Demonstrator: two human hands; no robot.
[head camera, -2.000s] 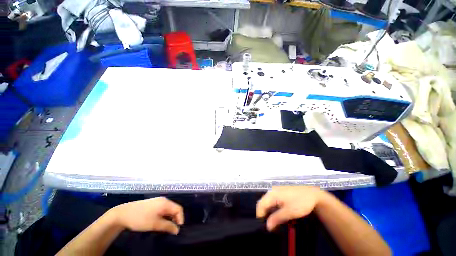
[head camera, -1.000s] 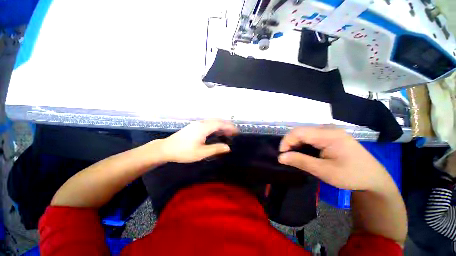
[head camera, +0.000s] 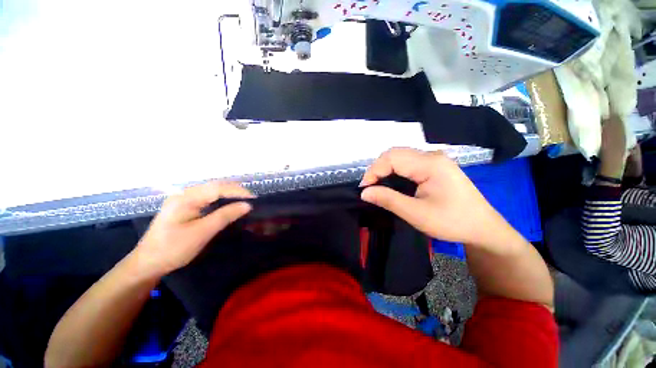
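My left hand (head camera: 188, 221) and my right hand (head camera: 424, 192) are apart at the table's front edge, over my lap. Each pinches black fabric (head camera: 306, 203) between thumb and fingers; the fabric spans between them, dark against my dark lap, so its outline is hard to tell. A long black fabric strip (head camera: 327, 95) lies on the white table, its left end by the presser foot area and its right end bent over the front edge. The sewing machine (head camera: 460, 36) stands behind it, cut off by the top edge.
A black square pad (head camera: 386, 47) lies on the machine bed. A measuring tape (head camera: 140, 203) runs along the table's front edge. A blue bin (head camera: 506, 199) is below the table at right. Cream cloth (head camera: 603, 65) and another person's striped sleeve (head camera: 606, 219) are at the far right.
The view has tilted down and shifted right. My hands have come up from my lap to the table edge, with black fabric now seen between them. The strip on the table has not visibly moved.
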